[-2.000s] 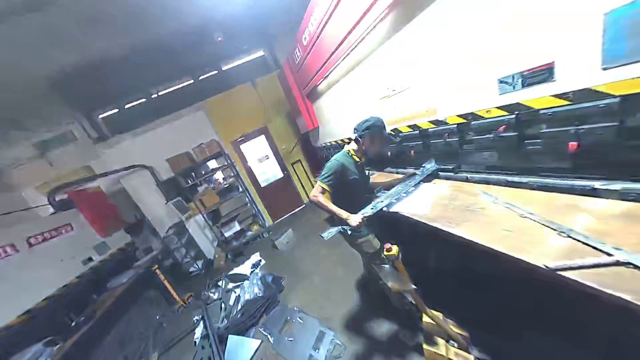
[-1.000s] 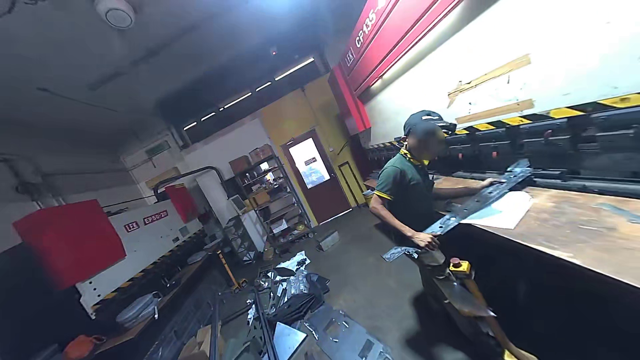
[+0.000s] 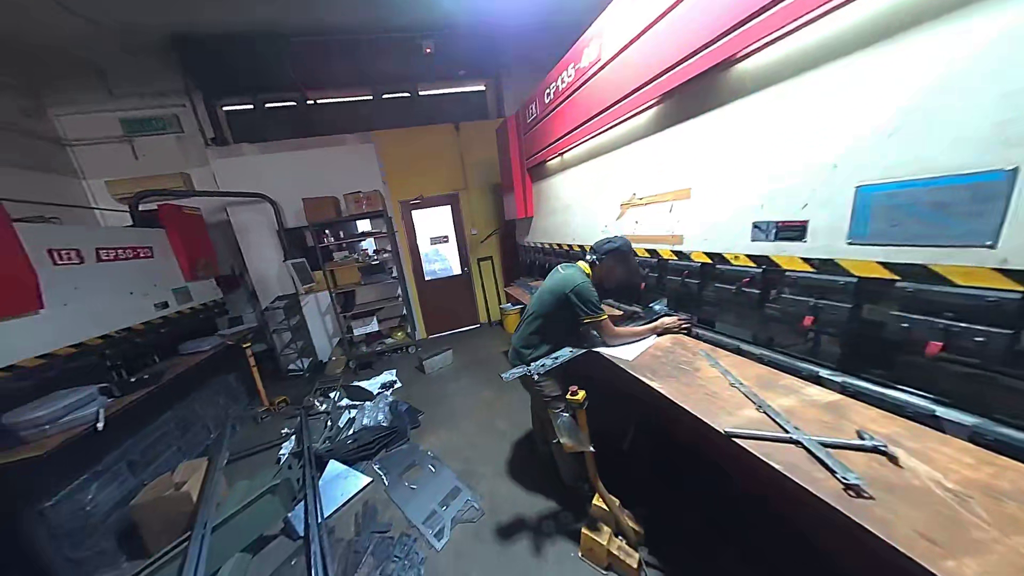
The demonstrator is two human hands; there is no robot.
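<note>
Neither my left hand nor my right hand shows in the head view. On the right, a hammer (image 3: 808, 438) and a long flat metal strip (image 3: 780, 416) lie crossed on the rust-stained work table (image 3: 696, 376) of a large press brake (image 3: 800, 184). A co-worker (image 3: 560, 312) in a dark green shirt and cap leans over the table's far end, arms stretched toward the tooling. A perforated metal strip (image 3: 544, 364) juts from the table edge beside the co-worker's waist. White paper or sheet (image 3: 628, 350) lies near the co-worker's forearm.
A foot-pedal stand with a red button (image 3: 574, 394) stands by the table. Cut sheet-metal parts (image 3: 428, 492), plastic wrap and long metal profiles (image 3: 312, 504) cover the floor at left. Behind are a shelf rack (image 3: 360, 280), a brown door (image 3: 442, 296) and a second press brake (image 3: 104, 272).
The co-worker has bent forward over the table, reaching toward the tooling; before, they stood more upright holding a long metal strip. The view has swung toward the right.
</note>
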